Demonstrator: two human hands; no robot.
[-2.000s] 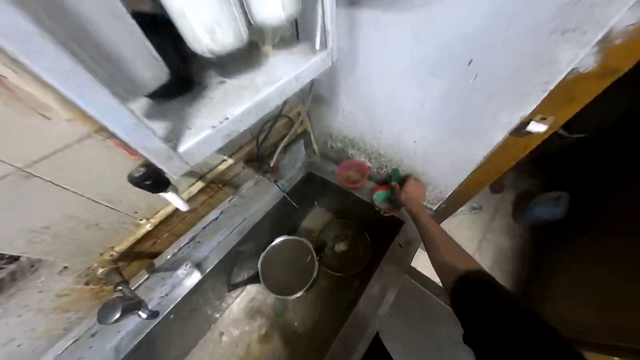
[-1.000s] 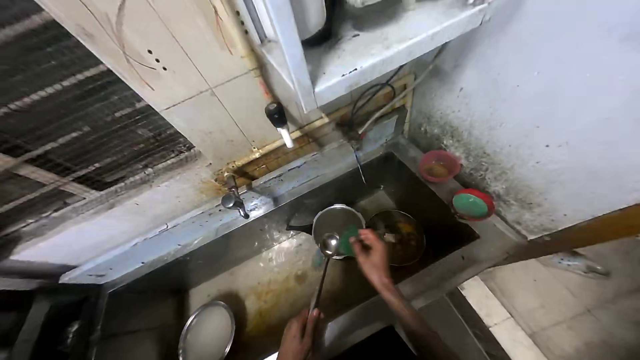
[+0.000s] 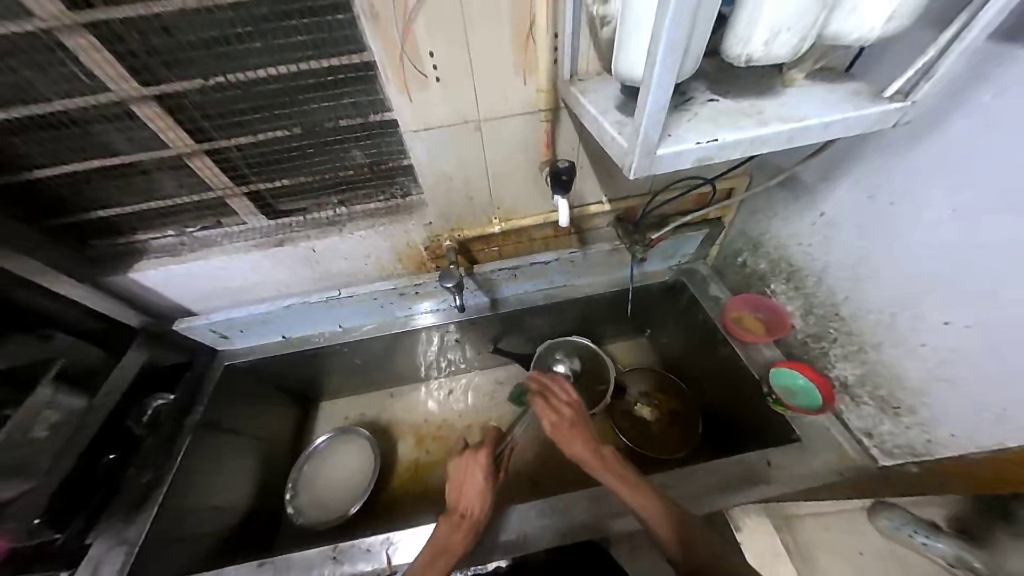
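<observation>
Over the metal sink (image 3: 512, 512), my left hand (image 3: 474, 478) grips the handle of a metal ladle (image 3: 516, 432), which slants up toward the pressed fingers of my right hand (image 3: 564, 420). A green scouring pad (image 3: 518, 394) pokes out from under those fingers, against the ladle. Just behind my right hand is a round metal pot (image 3: 588, 360) with a dark handle. To its right, a dark round pan (image 3: 656, 412) holds brownish liquid and food bits. At the sink's left part lies a round metal dish (image 3: 332, 478) with cloudy liquid.
On the right ledge are a pink bowl (image 3: 756, 318) and a red bowl (image 3: 824, 388) with a green inside. A tap (image 3: 452, 280) juts over the sink's back edge, with a second black-and-white tap (image 3: 562, 192) higher up. A metal shelf (image 3: 768, 120) with white containers hangs above.
Two seconds ago my right hand was at the bowls on the right ledge; it then came to the ladle over the sink, where it still works with the pad. The view has swung left.
</observation>
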